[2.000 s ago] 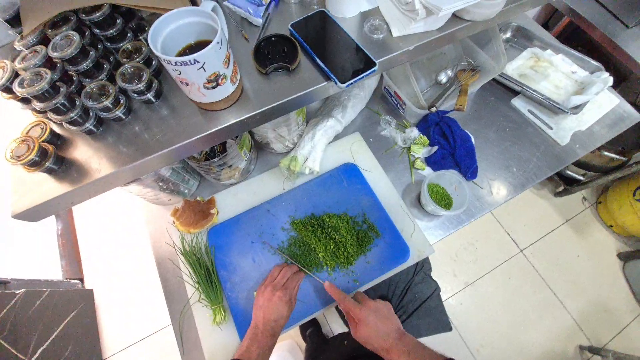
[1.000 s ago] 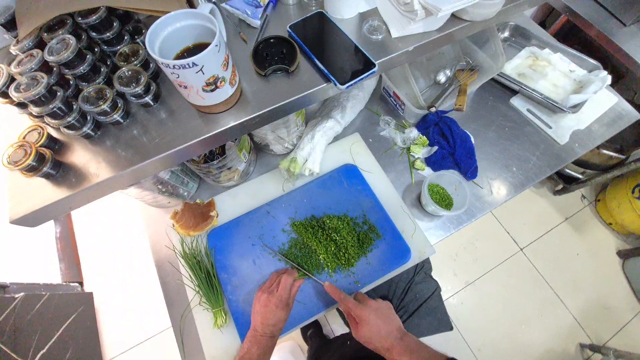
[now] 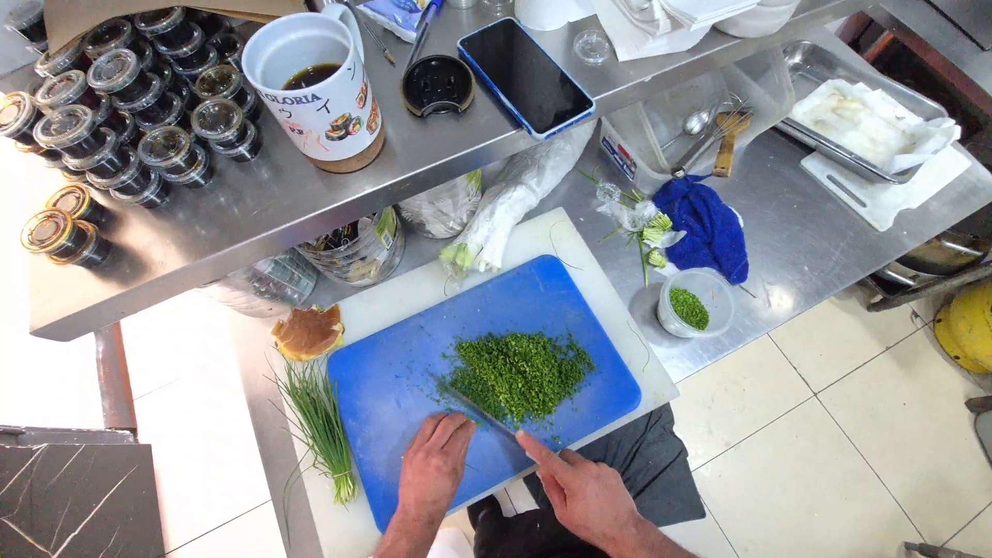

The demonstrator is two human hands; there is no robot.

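My right hand grips a kitchen knife, its index finger laid along the top of the blade; the handle is hidden in the hand. The blade lies at the left edge of a heap of finely chopped chives on a blue cutting board. Bent fingers of my left hand hold down some chives left of the blade, mostly hidden under the fingertips. A bunch of whole chives rests along the board's left side, on a white board beneath the blue one.
A plastic tub of chopped chives and a blue cloth are at the right. Above, a steel shelf carries a mug, a phone and many small lidded sauce cups. Wrapped vegetables lie behind the boards.
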